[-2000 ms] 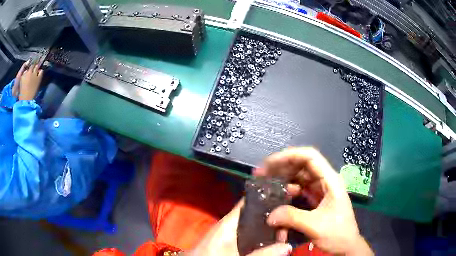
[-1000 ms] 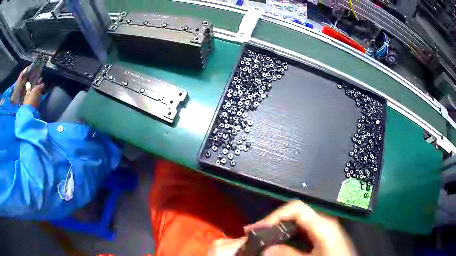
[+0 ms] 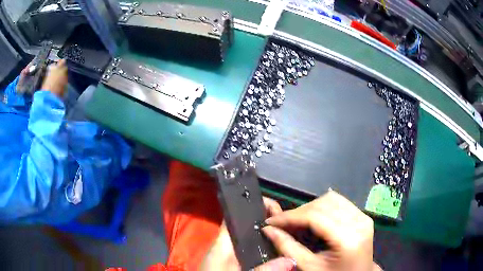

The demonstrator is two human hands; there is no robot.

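Note:
A dark grey carrier fixture (image 3: 241,204) is held upright and slightly tilted in front of the tray's near left corner. My left hand (image 3: 220,256) grips its lower part from behind, mostly hidden by the fixture. My right hand (image 3: 328,235) is at the fixture's right side, its thumb and index fingertips pinched at a small part (image 3: 259,226) on its face. The black parts tray (image 3: 328,127) holds small dark and silvery nuts heaped at its left (image 3: 259,100) and right (image 3: 397,137) sides.
A single fixture (image 3: 151,87) lies on the green mat (image 3: 153,129) left of the tray. Stacked fixtures (image 3: 175,32) stand behind it. A green label (image 3: 384,201) is in the tray's near right corner. A conveyor belt (image 3: 339,39) runs beyond. A person in blue (image 3: 58,153) works at far left.
The fixture has been raised and turned more upright, now overlapping the tray's near left corner. My right hand's fingertips now meet at its face. The person in blue has moved a hand.

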